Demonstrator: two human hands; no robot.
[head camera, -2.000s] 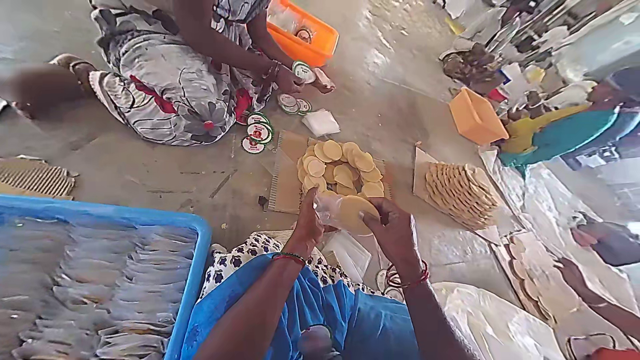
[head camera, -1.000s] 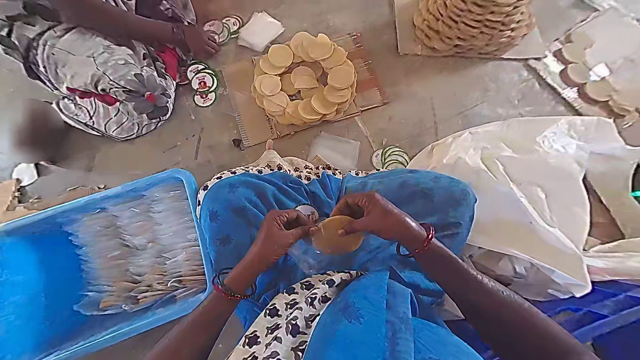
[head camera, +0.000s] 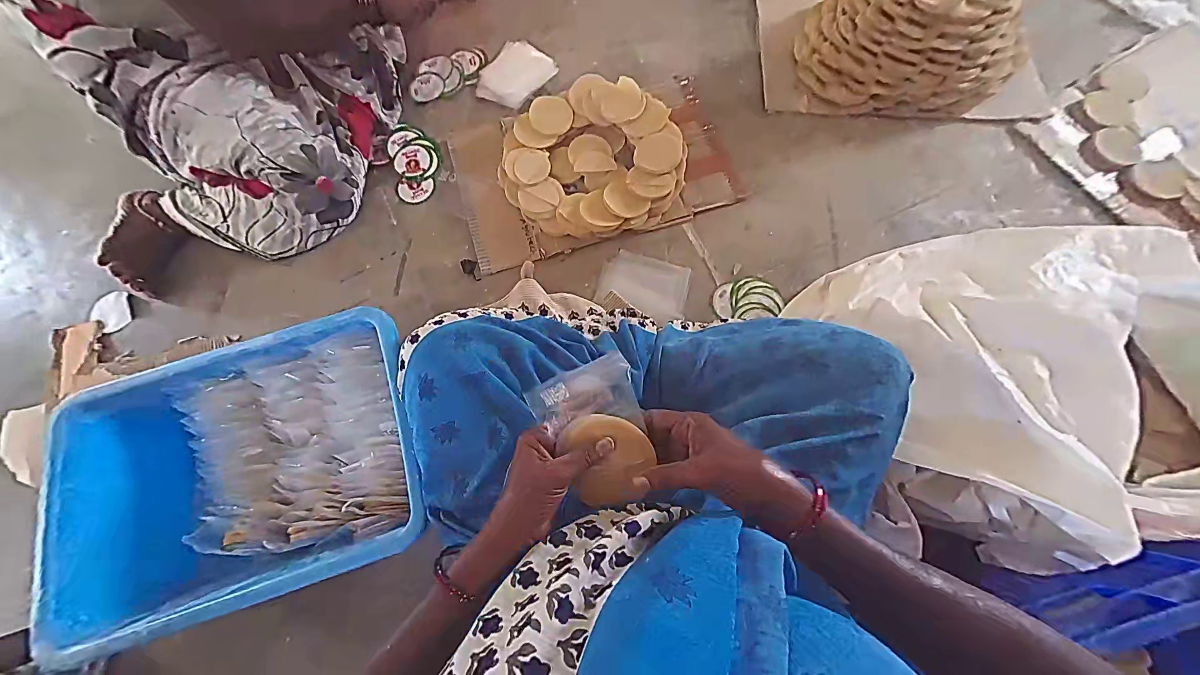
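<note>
Over my lap, both hands hold a thin round tan disc (head camera: 611, 461) and a clear plastic bag (head camera: 586, 386). My left hand (head camera: 555, 466) grips the disc's left side with the thumb on its face, and the bag lies just behind it. My right hand (head camera: 698, 457) pinches the disc's right edge. Whether the disc is partly inside the bag, I cannot tell. Beyond my knees, overlapping tan discs (head camera: 658, 152) form a ring on flat cardboard (head camera: 483, 211). Clear bags (head camera: 647, 281) lie flat before my lap, beside a few round printed labels (head camera: 755, 296).
A blue tray (head camera: 396, 403) with rows of filled bags (head camera: 309, 431) stands at my left. Another person (head camera: 262, 141) sits at the upper left, near more round labels (head camera: 413, 159). A tall stack of discs (head camera: 909, 56) is at the upper right; white sheeting (head camera: 1012, 375) lies at my right.
The view has tilted down since the oldest frame. My hands stay together over my lap; the bag now shows above the disc, and my left thumb rests on the disc's face.
</note>
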